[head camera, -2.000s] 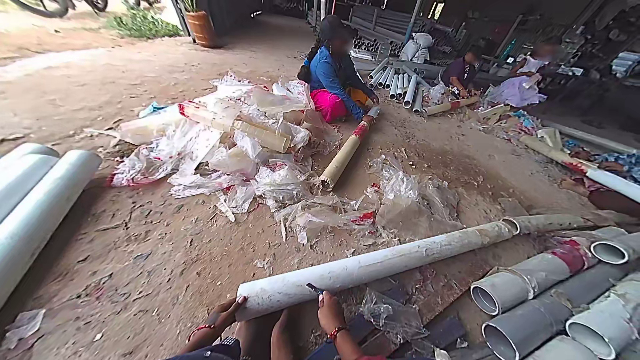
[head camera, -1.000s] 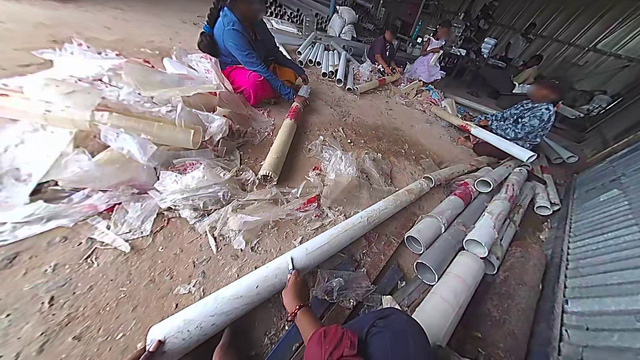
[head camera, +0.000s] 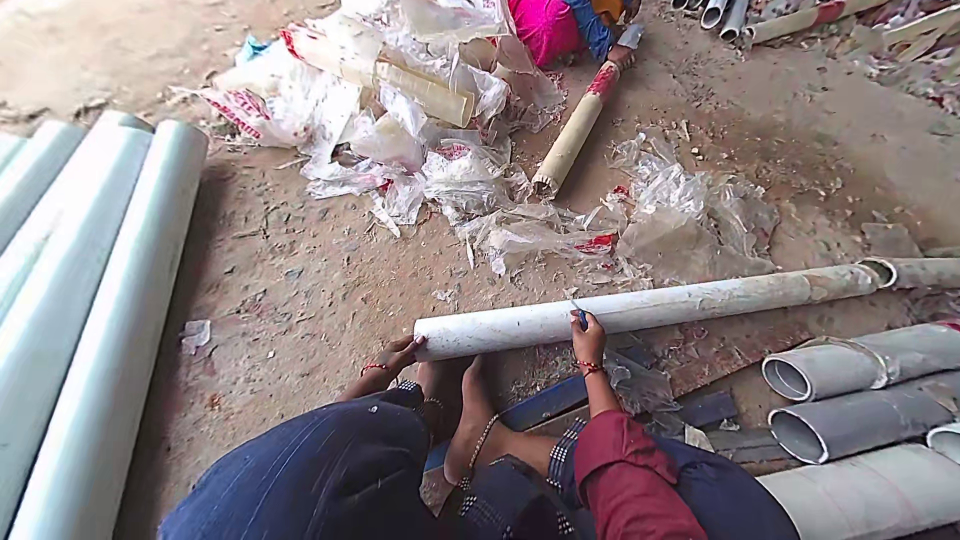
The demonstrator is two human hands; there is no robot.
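A long white plastic pipe lies across the ground before my bare feet, its near end at the left. My left hand is at that end, its fingers against the rim; whether it grips the pipe is hard to tell. In my right hand is a small blue-handled tool, perhaps a knife, its thin tip resting on top of the pipe. The pipe's far part is stained and brownish.
Large white pipes lie at the left. Crumpled plastic film is heaped ahead. Beyond it a person's hand is on a yellowish pipe. Grey pipes and a blue bar lie at the right.
The view has swung back left and down since one second ago. My right hand is still at the top of the pipe with the tool.
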